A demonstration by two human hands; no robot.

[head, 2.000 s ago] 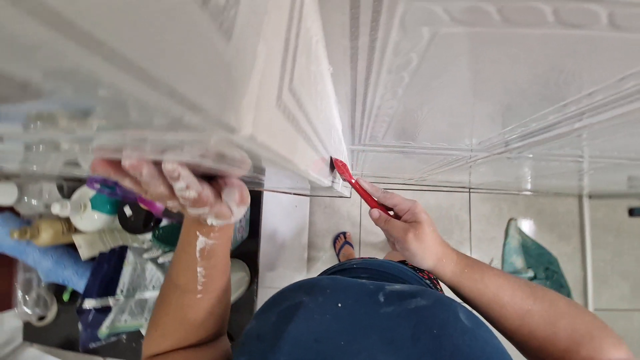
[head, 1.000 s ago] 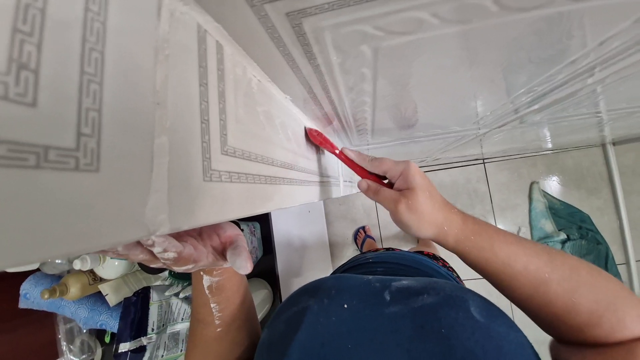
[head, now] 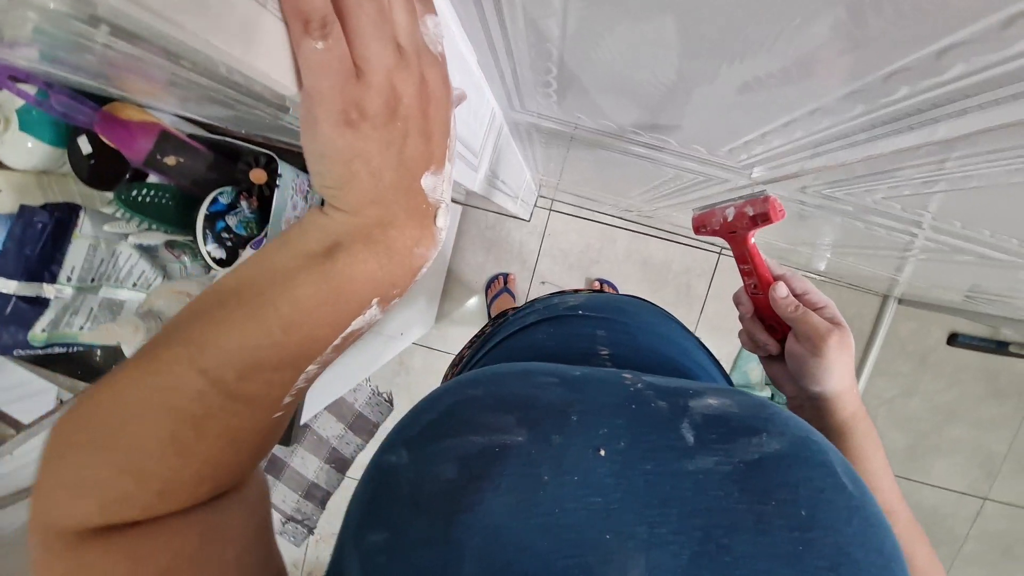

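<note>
My right hand [head: 800, 336] grips the handle of a red scraper [head: 744, 220] with a thin metal blade edge. The scraper is held up at the right, over the tiled floor and near the embossed white wall covering [head: 640, 96]. White residue marks its head. My left hand [head: 372, 104] is raised flat, palm away, over the pale patterned panel [head: 488, 128] at upper left; its fingertips run out of view and touch cannot be fully made out. White paste is smeared on that hand and along the forearm.
At the left, bottles, a green brush [head: 148, 204], a printed cup [head: 232, 228] and plastic packets crowd a shelf. Below lies a checkered cloth [head: 328, 448]. A pale pole [head: 878, 340] and a dark-handled object [head: 988, 345] are at the right, above floor tiles [head: 624, 248].
My right hand has drawn the red scraper away from the patterned panel, and its wide head now shows. My left hand has moved up from the panel's lower edge. The view has shifted.
</note>
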